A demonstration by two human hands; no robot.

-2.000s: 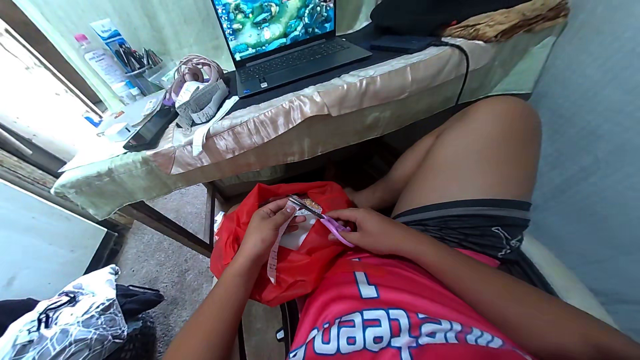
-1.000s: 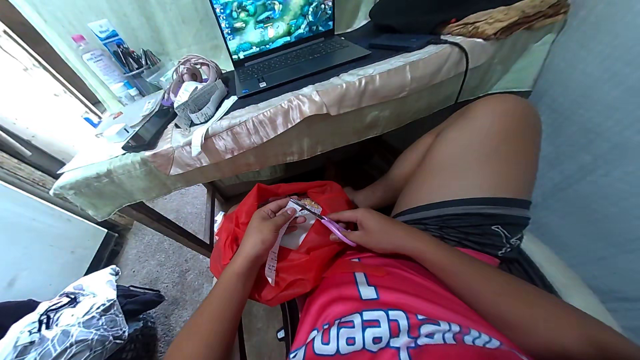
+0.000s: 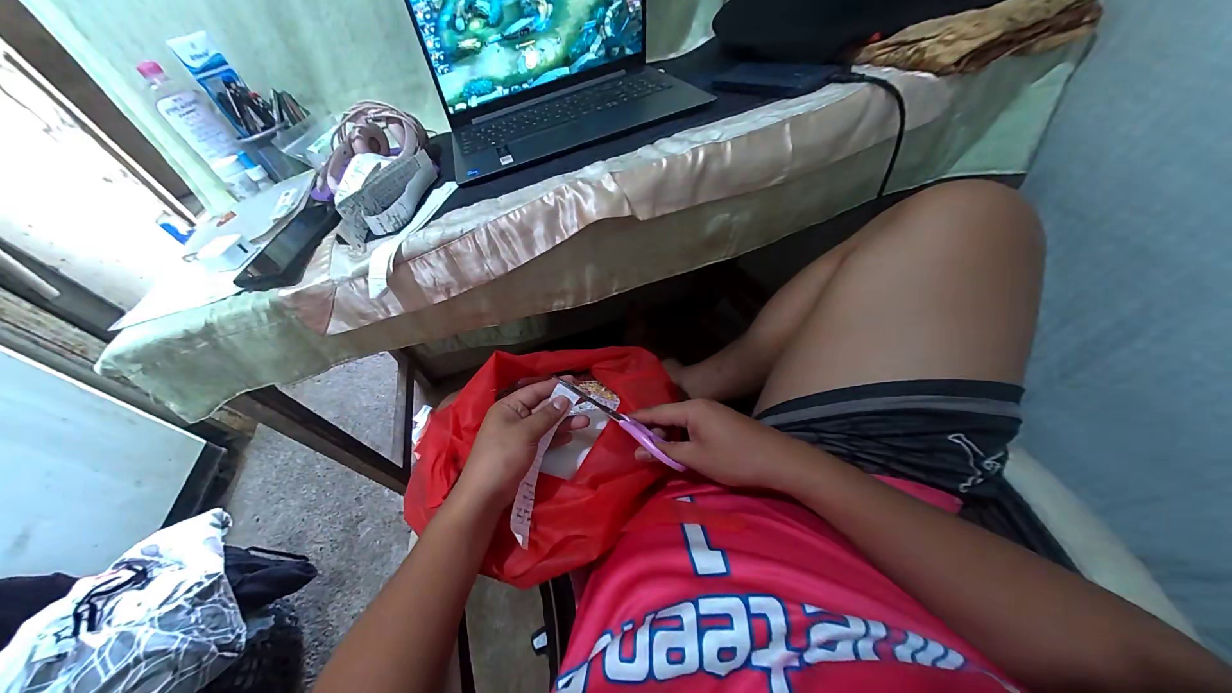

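Note:
My left hand [image 3: 525, 428] pinches a narrow printed paper strip [image 3: 527, 491] whose lower end hangs over a red plastic bag [image 3: 568, 529]. Pink-handled scissors [image 3: 650, 443] are in my right hand [image 3: 717, 443], their blades pointing up and left to the top of the strip at my left fingertips. Whether the blades are parted is too small to tell. Inside the open bag, below the blades, lie white pieces [image 3: 575, 454] that look like paper. A roll of printed strip [image 3: 390, 192] stands on the table beside the laptop, with its loose end over the edge.
A laptop [image 3: 577, 111] stands on the cloth-covered table [image 3: 500, 269]. Bottles and a pen holder [image 3: 269, 144] are at its left, and a black cable [image 3: 903, 135] hangs over the front edge. A patterned white cloth bundle [image 3: 154, 616] lies at lower left. My bare knee is at the right.

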